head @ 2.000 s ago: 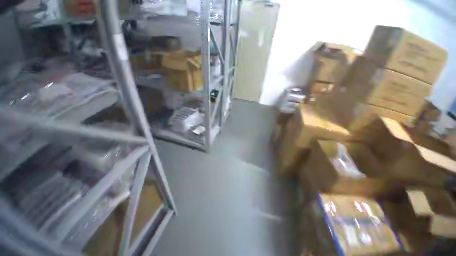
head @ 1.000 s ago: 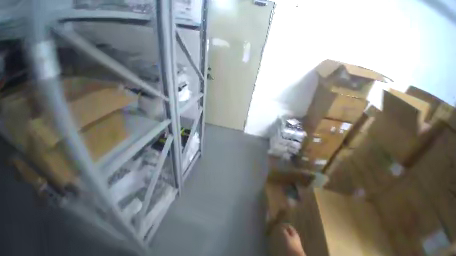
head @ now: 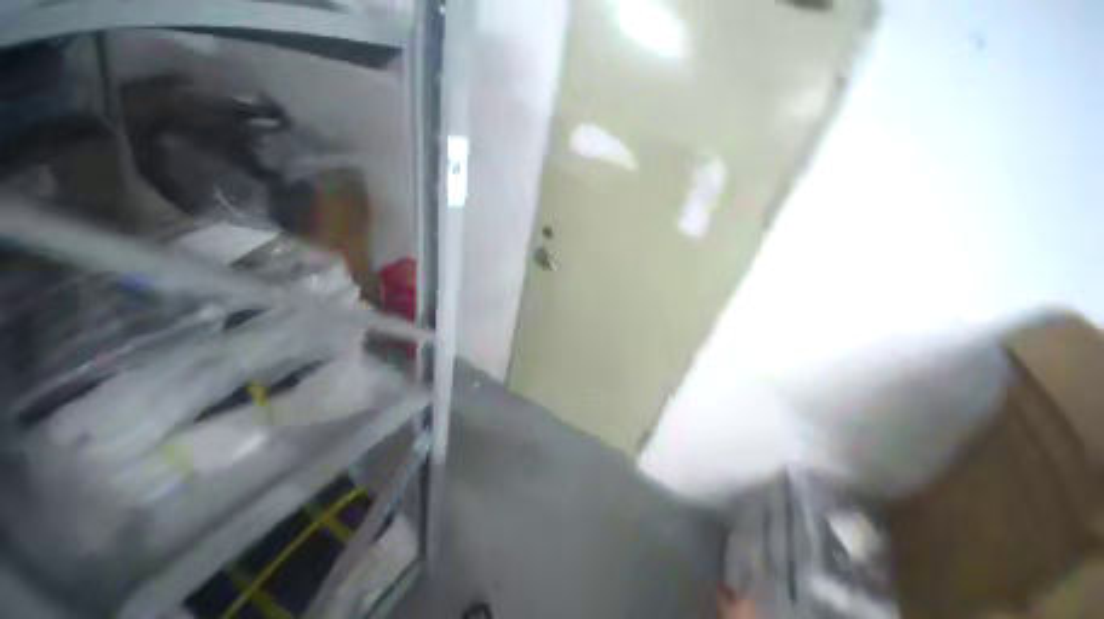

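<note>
A small skin-toned patch at the bottom edge looks like the tip of my right hand [head: 734,603]; it is blurred and nearly all cut off, so its fingers cannot be read. Beside it, at lower right, stands a blurred grey-white bundle [head: 805,550] with a shiny surface, maybe plastic-wrapped. Whether the hand touches it cannot be told. A brown carton [head: 987,496] stands right of the bundle, cut off by the frame. My left hand is not in view.
A grey metal rack [head: 446,278] fills the left, with wrapped white bundles [head: 206,411] and yellow straps on its shelves. A pale closed door [head: 642,254] stands ahead in a white wall [head: 956,218]. Grey floor [head: 545,520] lies between rack and bundle.
The view has moved forward to the door and the rack's end. Most cartons on the right have left the picture. The hand now shows only as a smaller patch at the bottom edge.
</note>
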